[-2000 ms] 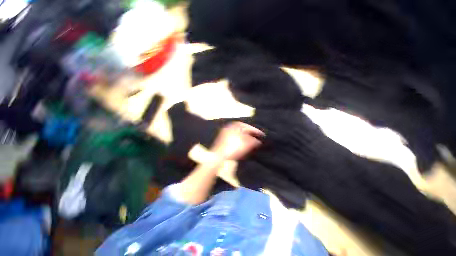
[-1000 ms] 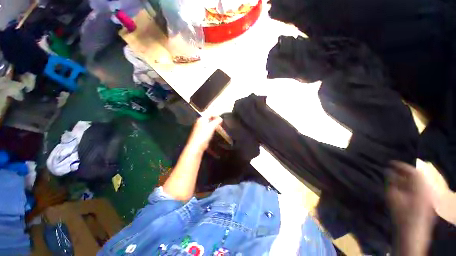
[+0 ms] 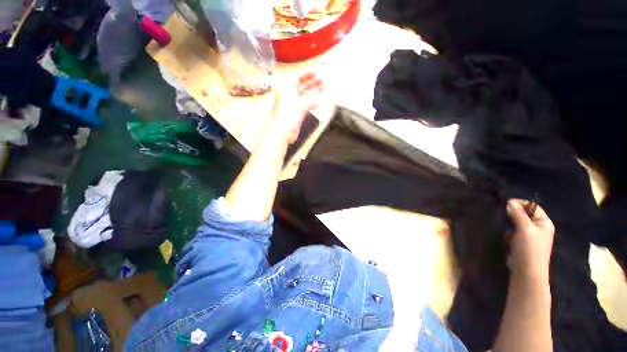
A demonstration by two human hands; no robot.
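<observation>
The black garment (image 3: 392, 172) lies across the table, its narrow sleeve stretched towards the left and its wider part on the right. My left hand (image 3: 295, 113) is above the smartphone (image 3: 302, 134), partly covering it. Its fingers look apart and washed out by glare, close to the upper left end of the sleeve; no cloth shows in them. My right hand (image 3: 531, 234) pinches the black garment at the right. A small dark tip shows by its fingers, too small to identify.
A red round tin (image 3: 316, 38) and a crumpled clear plastic bag (image 3: 240, 41) stand at the table's far left. A black garment pile (image 3: 502, 31) fills the far right. On the floor at left are a blue stool (image 3: 79, 100), green plastic (image 3: 168, 141) and a white and dark cloth bundle (image 3: 96, 210).
My left hand has moved up from the table's near edge to over the smartphone. The sleeve has spread wider and shifted upwards. My right hand has moved slightly left and up and is now clear on the cloth.
</observation>
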